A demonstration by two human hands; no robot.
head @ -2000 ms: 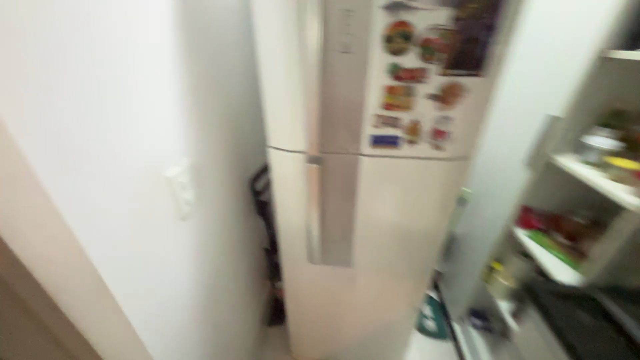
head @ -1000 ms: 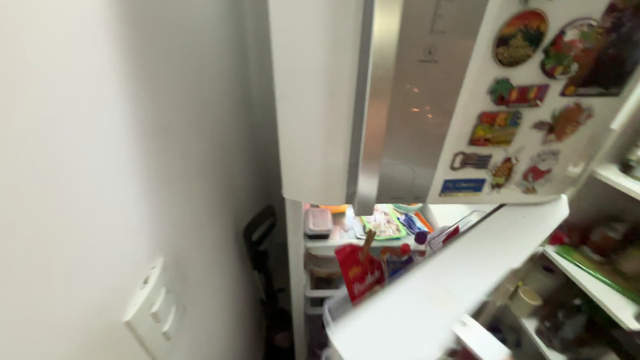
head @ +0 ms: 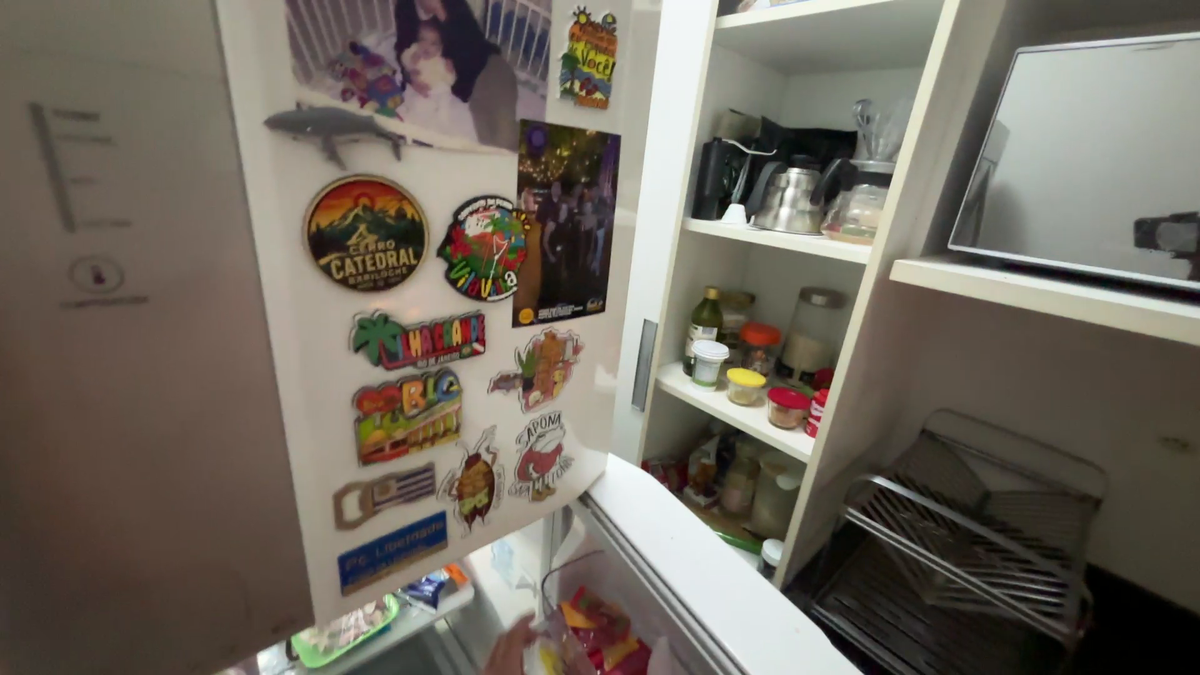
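Observation:
One hand, seemingly my left hand [head: 512, 649], shows in part at the bottom edge, inside the open lower refrigerator door. Its fingers are at a clear plastic packet [head: 548, 654] with something yellow in it; whether they grip it is hidden. Beside it in the door bin lie red and yellow packets [head: 609, 637]. My right hand is out of view. The white lower door [head: 694, 553] stands swung out to the right. Above it is the upper door [head: 450, 375], covered with magnets and photos. A green tray of food [head: 347, 630] sits on a shelf inside.
Right of the refrigerator, open white shelves [head: 773, 234] hold a metal kettle [head: 790, 199], a glass bottle [head: 705, 323] and several lidded jars [head: 745, 384]. A wire dish rack [head: 956, 534] stands at the lower right, below a mirror-fronted appliance [head: 1087, 159].
The lower door, closed two seconds ago, was open one second ago and is open now. A hand has come into view at its bin. The view has swung right and nearer the upper door.

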